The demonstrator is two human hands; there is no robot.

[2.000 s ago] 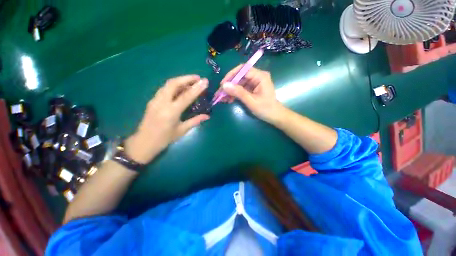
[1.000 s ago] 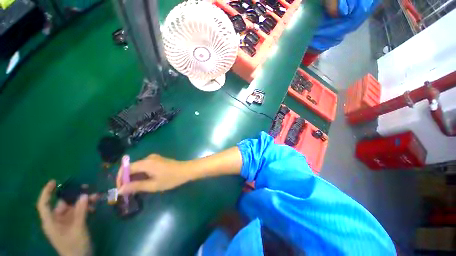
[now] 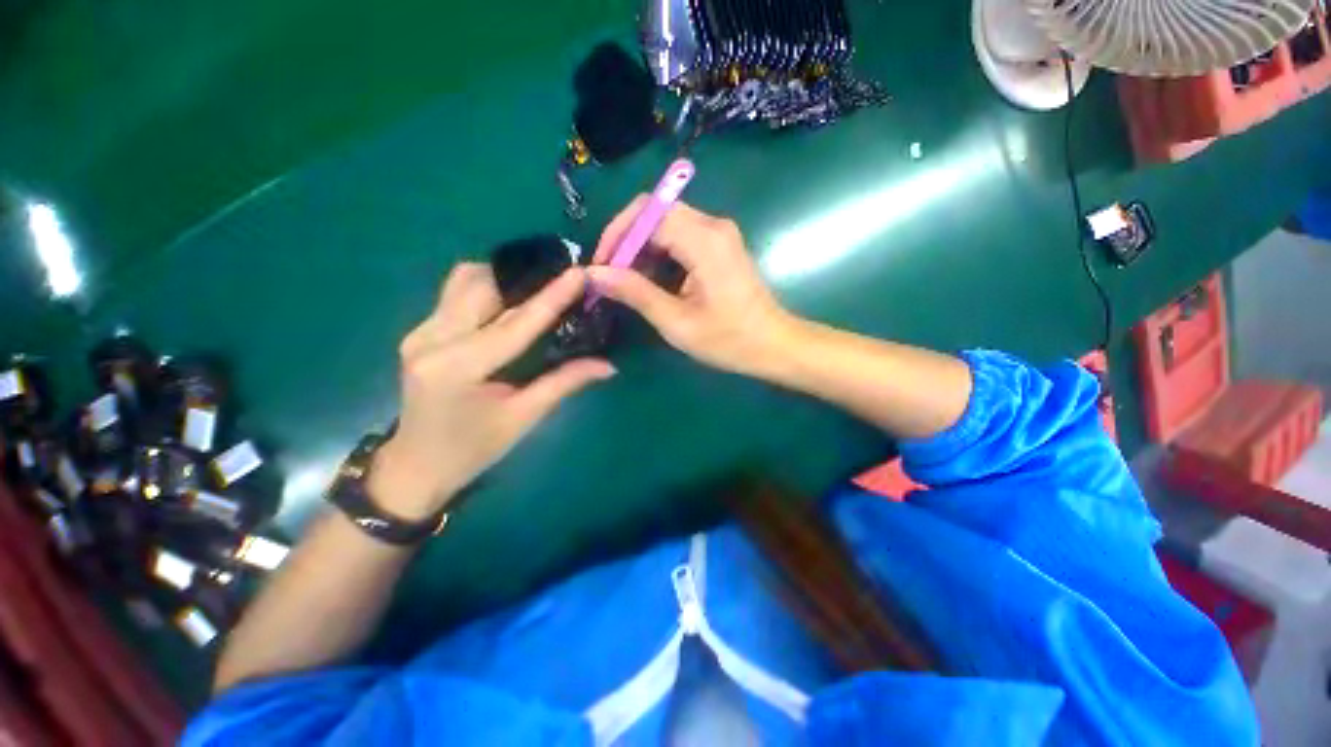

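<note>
My left hand (image 3: 475,358) holds a black round-cornered display module (image 3: 529,267) between its fingers. My right hand (image 3: 701,292) grips the pink tweezers (image 3: 650,213), tip pointing down to the left. A dark watch housing (image 3: 581,333) lies between my hands, just below the display, partly hidden by my fingers. The tweezer tip is at the gap between display and housing; whether it touches either cannot be told. Another black display (image 3: 613,105) with a small tail lies above my hands, left of the display stack (image 3: 759,47).
Waiting housings with white batteries (image 3: 161,482) cluster at the left on the green mat (image 3: 394,161). A single unit (image 3: 1121,231) lies at the right by the fan cord. The white fan (image 3: 1022,59) stands at upper right. Red-pink bins (image 3: 1185,350) are beyond the right edge.
The view swung right and came back. My left hand now holds a display at the housing, which was not visible there two seconds ago. The tweezers stay in my right hand.
</note>
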